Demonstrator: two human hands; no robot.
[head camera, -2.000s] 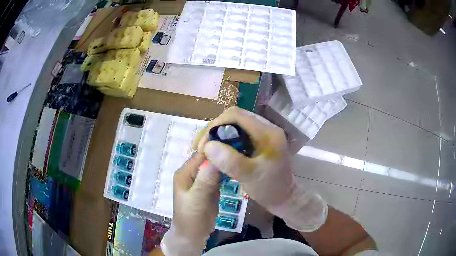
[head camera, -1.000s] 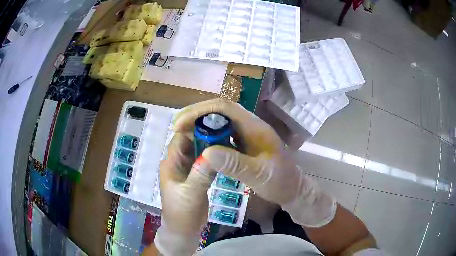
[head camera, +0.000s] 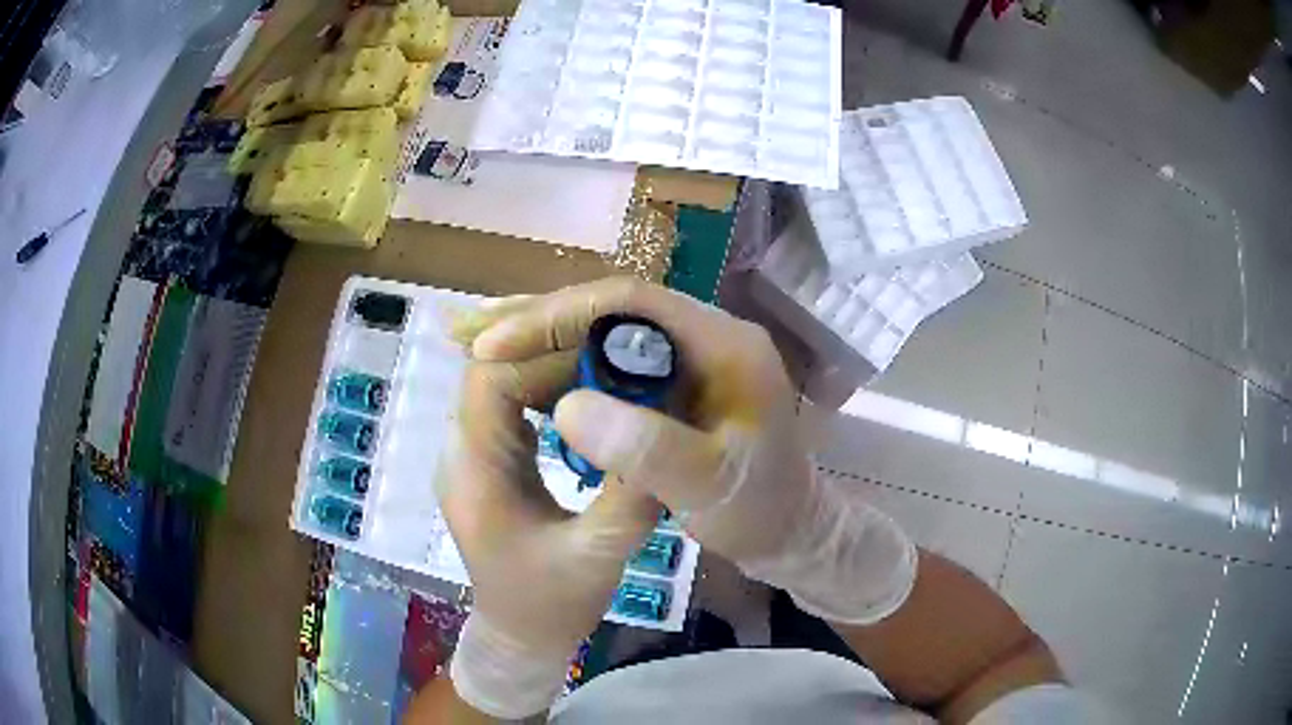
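Note:
A blue unit (head camera: 632, 354) with a dark ring and pale centre is held end-on in front of me. My right hand (head camera: 709, 425), in a whitish glove with yellow stains, grips it with thumb and fingers. My left hand (head camera: 531, 482), also gloved, is cupped around its left side; whether its fingers press on the unit is partly hidden. Below the hands is a white blister tray (head camera: 411, 425). Several teal units (head camera: 344, 435) lie in its left column, a black unit (head camera: 381, 310) in the top left pocket, and more teal units (head camera: 648, 599) at its lower right.
An empty white tray (head camera: 666, 85) lies at the back over a printed sheet (head camera: 531, 198). Yellow foam blocks (head camera: 326, 156) are piled at the back left. More empty trays (head camera: 921, 184) sit low at the right, above the tiled floor. A screwdriver (head camera: 50, 237) lies at the far left.
The blue unit has shifted slightly right and tilted its end more towards me. My left hand's fingers have opened from around it, with the thumb lower.

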